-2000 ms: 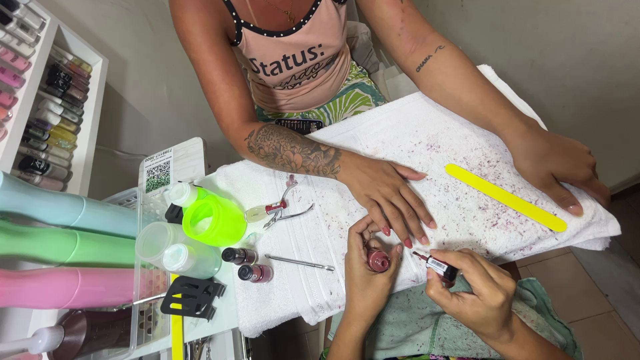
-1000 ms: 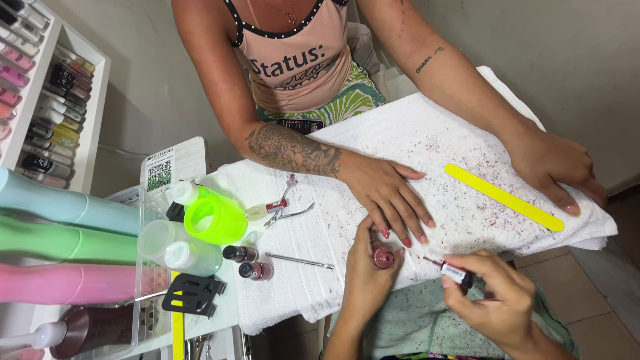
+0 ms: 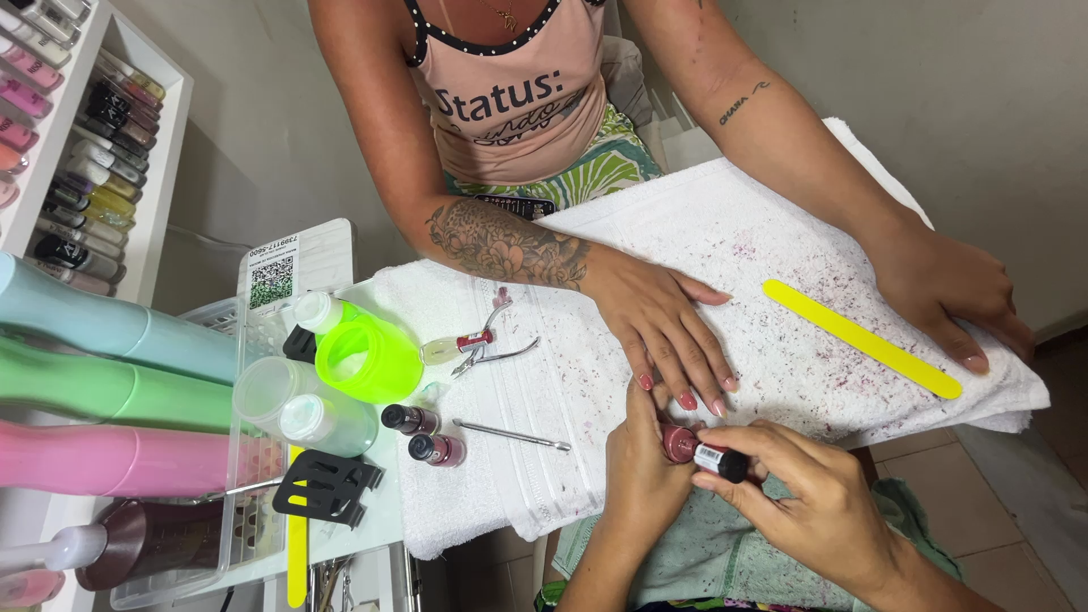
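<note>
My left hand [image 3: 643,463] holds a red nail polish bottle [image 3: 678,444] below the fingertips of another person's hand [image 3: 659,319], which lies palm down on a white towel [image 3: 578,374]. Between the fingers of my right hand [image 3: 786,476] is the black polish cap [image 3: 731,465], at the mouth of that bottle; its brush is not visible. Two of the person's nails are red, other nails look paler. A metal cuticle pusher [image 3: 514,435], a cuticle nipper [image 3: 493,353], a small bottle with a red cap [image 3: 455,347] and two dark-capped polish bottles [image 3: 436,450] [image 3: 410,419] lie to the left.
A yellow nail file [image 3: 863,340] lies on the dusty towel near the person's other hand [image 3: 943,297]. At left stand a lime green container [image 3: 370,361], a white-capped bottle [image 3: 327,425], a black slotted holder [image 3: 327,487], large colored bottles [image 3: 110,459] and a polish rack [image 3: 161,170].
My right hand has brought the cap and brush back to the polish bottle in my left hand. A second ago the brush was out, to the right of it.
</note>
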